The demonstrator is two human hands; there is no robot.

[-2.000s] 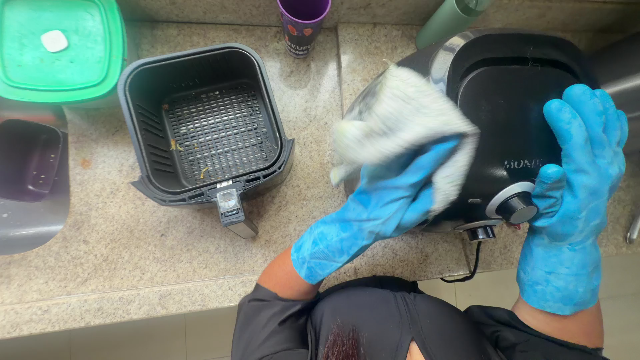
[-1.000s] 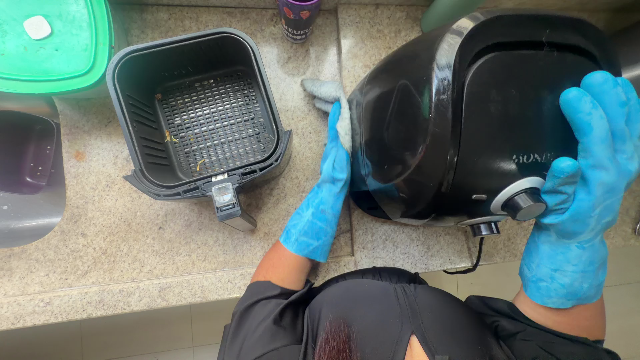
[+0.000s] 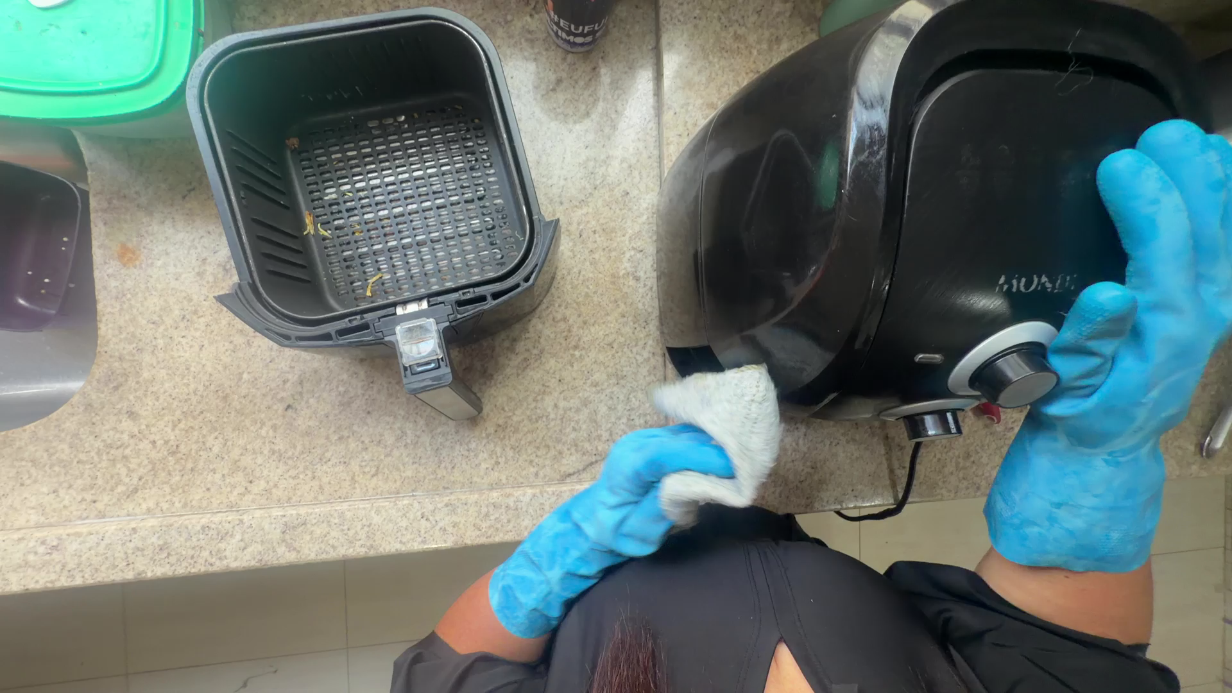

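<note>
My left hand (image 3: pixel 626 500), in a blue rubber glove, grips a crumpled pale cloth (image 3: pixel 736 423) at the lower left corner of a black air fryer (image 3: pixel 789 221). The air fryer lies tilted, with its two dials toward the counter's front edge. My right hand (image 3: pixel 1145 318), gloved in the same blue, rests with spread fingers on the appliance's right side, its thumb beside the larger dial (image 3: pixel 1013 375). Left of the fryer stands its removed basket drawer (image 3: pixel 375 192), with yellowish food scraps on the perforated bottom and its handle toward me.
A container with a green lid (image 3: pixel 87 58) stands at the upper left, above a steel sink (image 3: pixel 48 385) holding a purple container (image 3: pixel 34 245). A dark cup (image 3: pixel 577 21) is at the back of the granite counter (image 3: pixel 289 433). A black cord (image 3: pixel 900 496) hangs below the dials.
My left hand with the cloth was over the fryer's body, then along its left side, and is now at its lower left corner near the counter's front. My right hand has stayed on the fryer.
</note>
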